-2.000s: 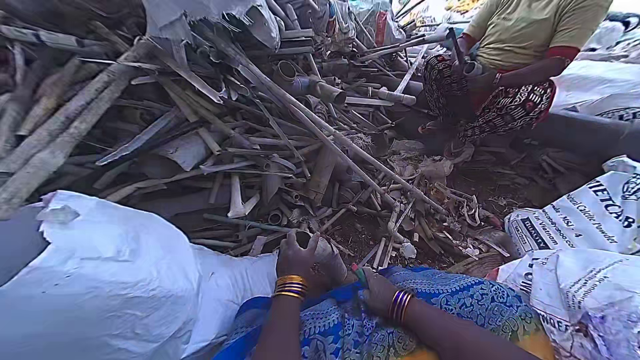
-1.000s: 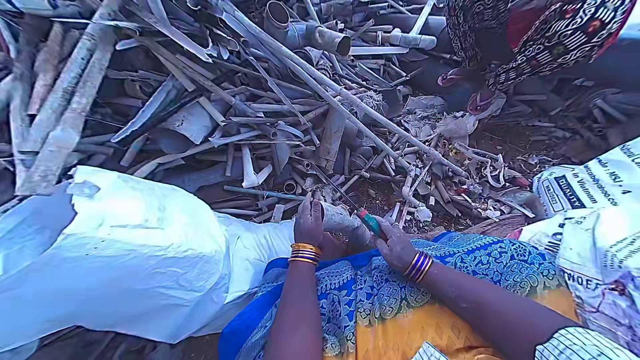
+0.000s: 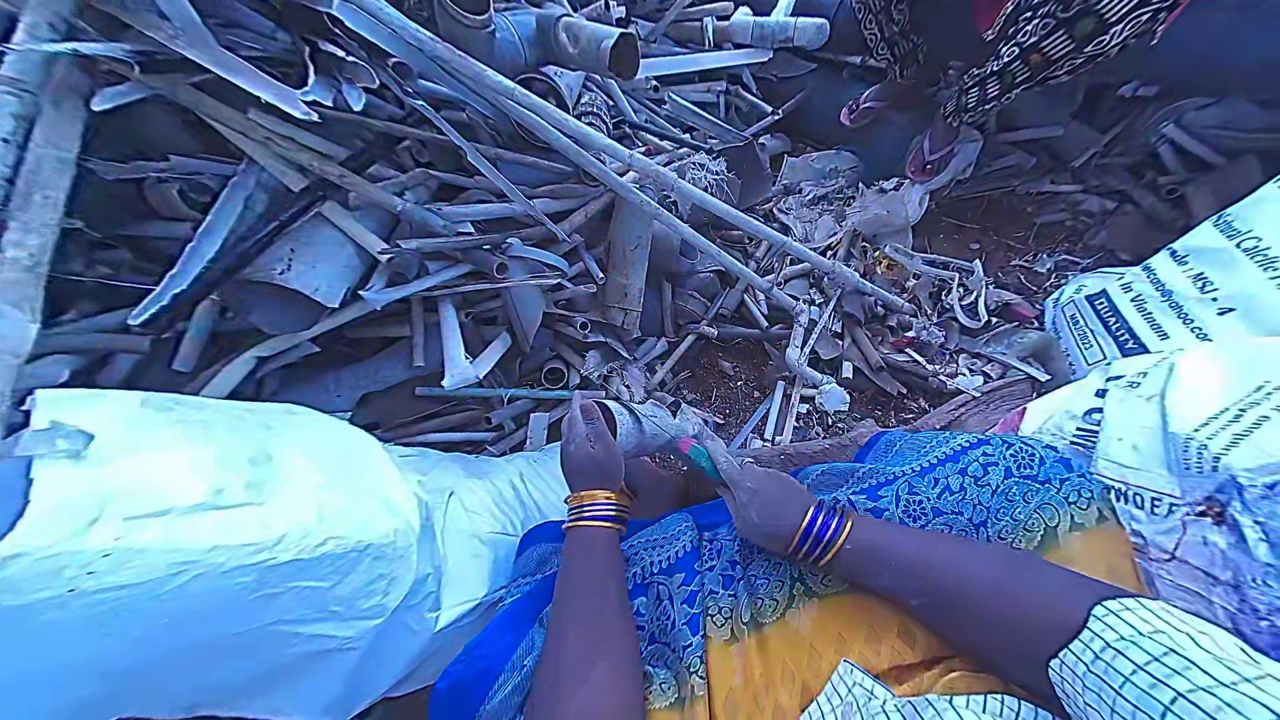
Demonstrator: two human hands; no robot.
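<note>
My left hand grips a short grey plastic pipe piece, its round open end showing beside my fingers. My right hand is closed on a tool with a green and red handle, at the right end of the pipe piece; the tool's working end cannot be made out. Both hands are low over my lap, above blue patterned cloth. Just beyond them lies a heap of grey pipe scraps, with cut strips, tubes and split pieces.
A large white sack lies at my left. Printed white sacks stand at my right. Long thin pipes lie slanting over the heap. At the top right are another person's sandalled feet and patterned clothing.
The view has tilted down since the oldest frame, so the other person's upper body is out of view. The pipe piece's open end now shows more plainly at my left hand.
</note>
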